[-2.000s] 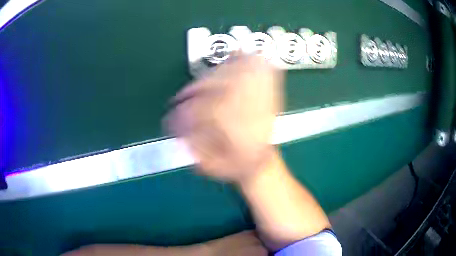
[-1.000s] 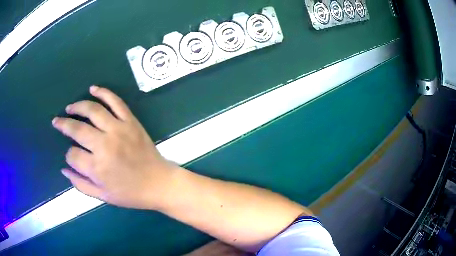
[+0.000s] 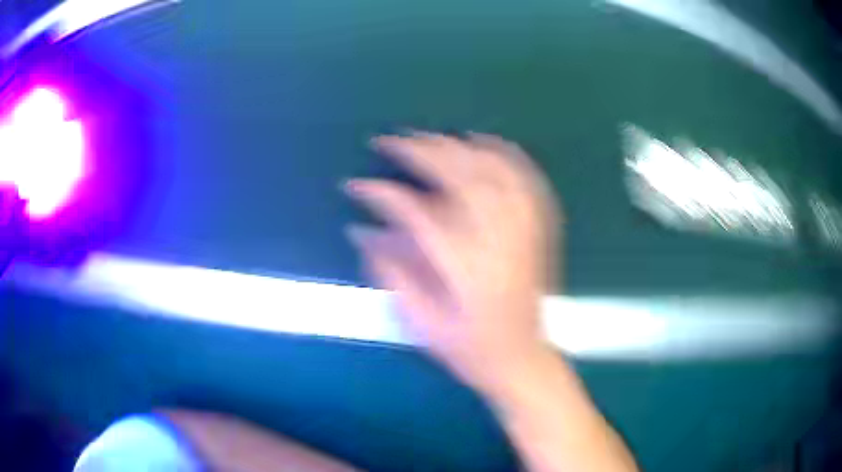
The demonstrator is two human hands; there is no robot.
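My right hand [image 3: 471, 240] is blurred above the dark green belt, over the near metal strip. Its fingers point left, are a little curled and apart, and no object shows in it. A silvery carrier plate [image 3: 711, 189] lies on the belt to the right of my hand, apart from it. It is too blurred to tell its round parts. My left forearm [image 3: 249, 442] crosses the bottom edge; my left hand is out of the picture.
A bright purple-pink glow [image 3: 42, 152] is at the far left. A long white metal strip [image 3: 249, 300] runs across the green surface. Part of another blurred carrier [image 3: 824, 219] shows at the right edge. A pale curved strip [image 3: 739, 46] is at the upper right.
The view has swung left, bringing in the purple glow and moving the carriers toward the right side. My right hand sits further right in the picture. My left sleeve has come in at the bottom.
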